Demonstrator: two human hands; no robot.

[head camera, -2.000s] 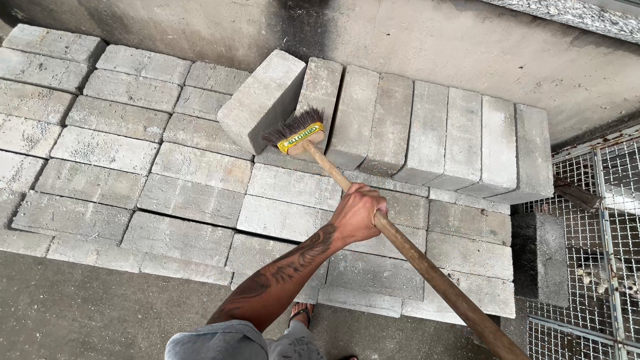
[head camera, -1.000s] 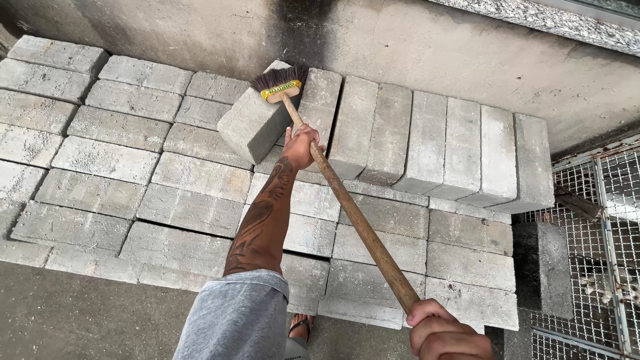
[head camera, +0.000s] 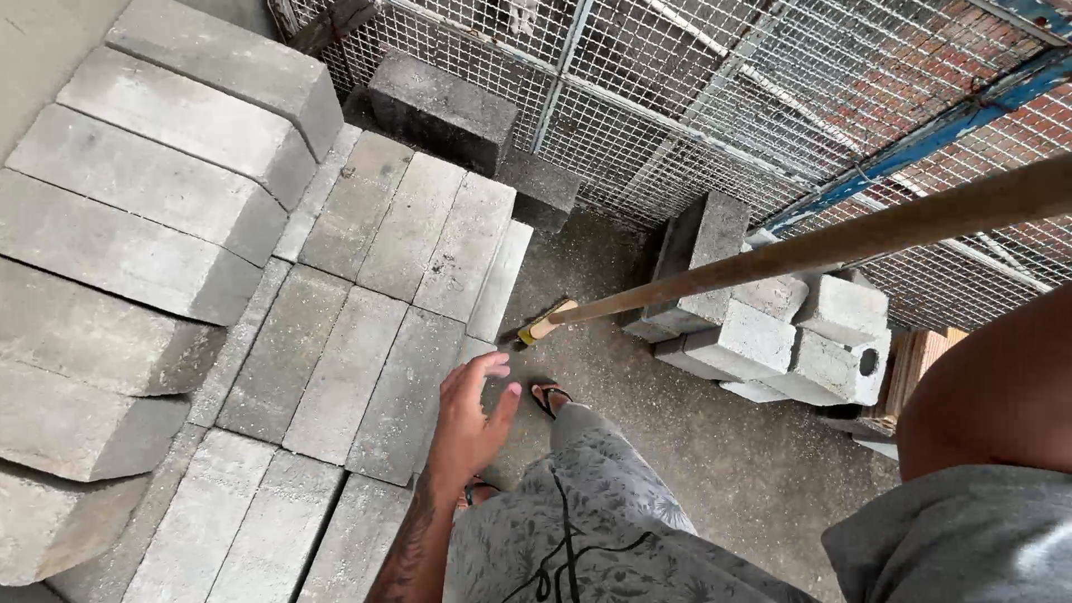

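Note:
A broom (head camera: pixel 770 260) with a long wooden handle slants from the upper right edge down to the concrete floor, where its yellow-banded head (head camera: pixel 546 322) rests beside the stacked blocks. My left hand (head camera: pixel 476 410) is off the handle, fingers apart and slightly curled, holding nothing, between the block stack and the broom head. Out of frame is my right hand; only the raised right upper arm shows at the right edge, and the handle's top end is hidden too. Grey concrete blocks (head camera: pixel 342 377) lie in tight rows on the left, with others (head camera: pixel 159 176) set on top.
Dark blocks (head camera: pixel 444 109) sit by a wire mesh fence (head camera: pixel 653 109). More blocks (head camera: pixel 745 335), one with a round hole, are piled to the right of the broom head. My sandalled feet (head camera: pixel 548 397) stand on the gritty floor (head camera: pixel 662 452) between the stack and pile.
The broom head has gone from the upright blocks near the wall to the floor. My left hand has let go of the handle. The view has swung strongly to the right.

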